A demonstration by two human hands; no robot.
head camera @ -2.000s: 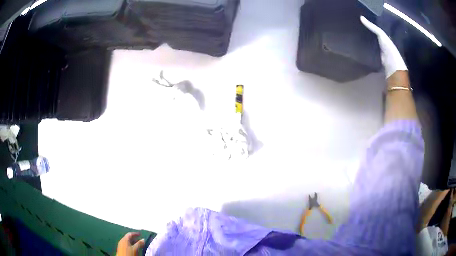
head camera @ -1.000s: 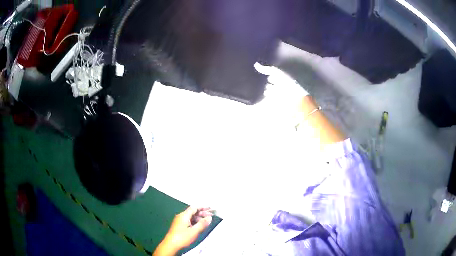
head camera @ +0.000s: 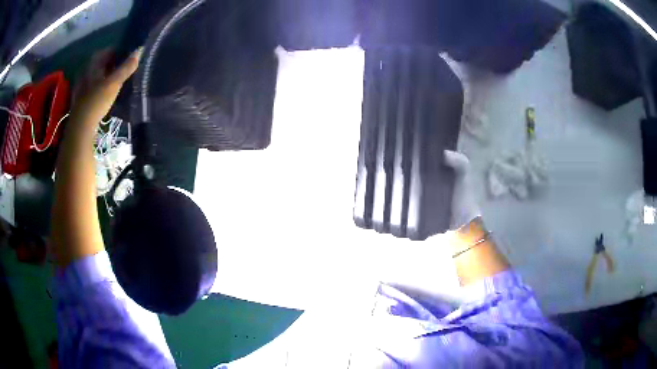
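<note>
A bundle of several black moulded cases (head camera: 407, 137) stands over the glare-washed middle of the white tabletop, with pale stripes down its ribbed side. My right hand (head camera: 461, 184), in a white glove, grips the bundle's right side; its fingers are partly lost in glare. My bare left hand (head camera: 108, 86) is raised at the upper left, beside the lamp's bendable arm. Its fingertips run into dark shapes, so I cannot tell whether it touches or holds anything.
A round black lamp head (head camera: 164, 251) hangs at the left. More black cases (head camera: 230, 108) stand behind it and along the far edge. Crumpled white cloth (head camera: 515, 173), a yellow-black stick (head camera: 530, 122) and orange-handled nippers (head camera: 599, 263) lie at right. A red bin (head camera: 49, 119) and white cables (head camera: 112, 155) are at left.
My left hand has risen from the near table edge to the upper left. My right hand and the black cases are nearer to me. The view has shifted somewhat.
</note>
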